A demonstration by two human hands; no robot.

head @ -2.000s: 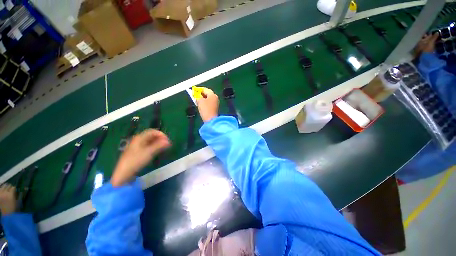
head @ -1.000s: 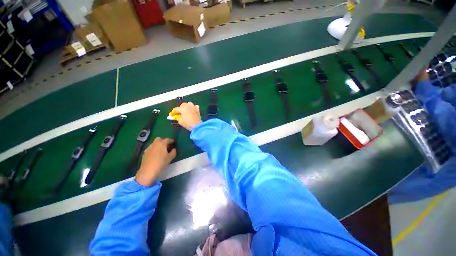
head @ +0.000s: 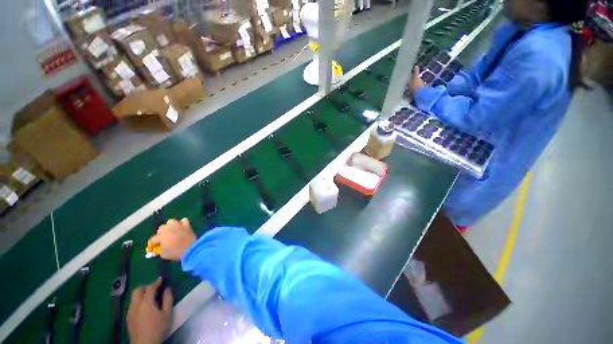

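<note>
My right hand [head: 173, 239] pinches a small yellow-and-white wiping piece [head: 154, 250] over a watch [head: 163, 270] on the dark green belt; the hand covers most of its case. My left hand [head: 149, 313] is at the near end of that watch's strap, its fingers at the strap; the grip is partly hidden. Another watch [head: 119, 285], with its round-backed case showing, lies to the left. A watch [head: 210, 205] lies to the right, with several more in a row up the belt.
A white bottle [head: 324, 195], a red-rimmed box [head: 363, 176] and a tan container [head: 380, 144] stand on the near bench. A parts tray [head: 440, 138] lies beyond, by a person in a blue smock [head: 511, 101]. A metal post [head: 325, 47] rises behind the belt.
The view has swung right, bringing the neighbouring person into sight. My right hand still holds the wiping piece at a watch. My left hand is now lower, near the picture's bottom edge.
</note>
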